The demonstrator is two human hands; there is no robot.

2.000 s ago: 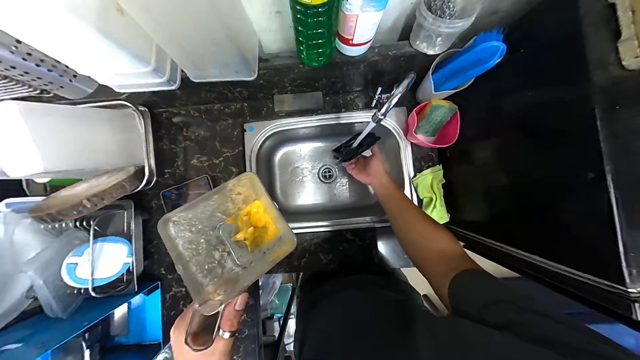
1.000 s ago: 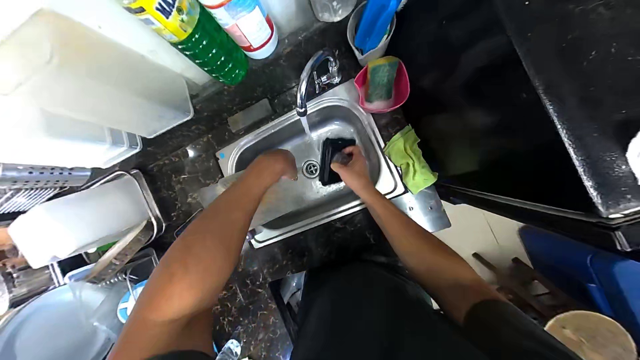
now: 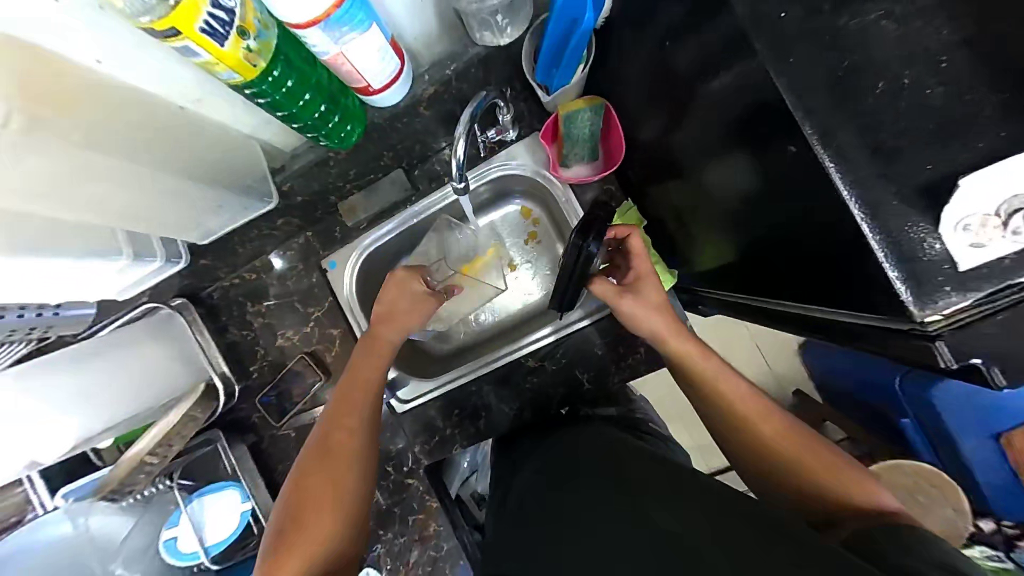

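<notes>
My left hand [image 3: 412, 302] grips the handle of a clear plastic container [image 3: 464, 300], tilted in the stainless steel sink [image 3: 384, 248]. Water from the curved chrome faucet [image 3: 464, 144] runs down at the container, and yellow food residue [image 3: 484, 260] shows in it. Bits of yellow residue lie on the sink floor to its right. My right hand [image 3: 632, 284] holds a black plastic piece [image 3: 580, 256], perhaps a lid, on edge over the right side of the sink. A green cloth [image 3: 652, 244] lies partly behind that hand.
A pink holder [image 3: 612, 148] with a sponge [image 3: 582, 132] stands by the faucet. A green bottle [image 3: 308, 92] and a white bottle [image 3: 376, 68] stand behind the sink. A phone [image 3: 290, 390] lies on the left counter near a dish rack [image 3: 220, 360]. A black surface [image 3: 880, 120] is at right.
Two seconds ago my left hand held the container with yellow residue outside the sink; it is now in the sink. The black piece has moved from under the faucet to the sink's right side.
</notes>
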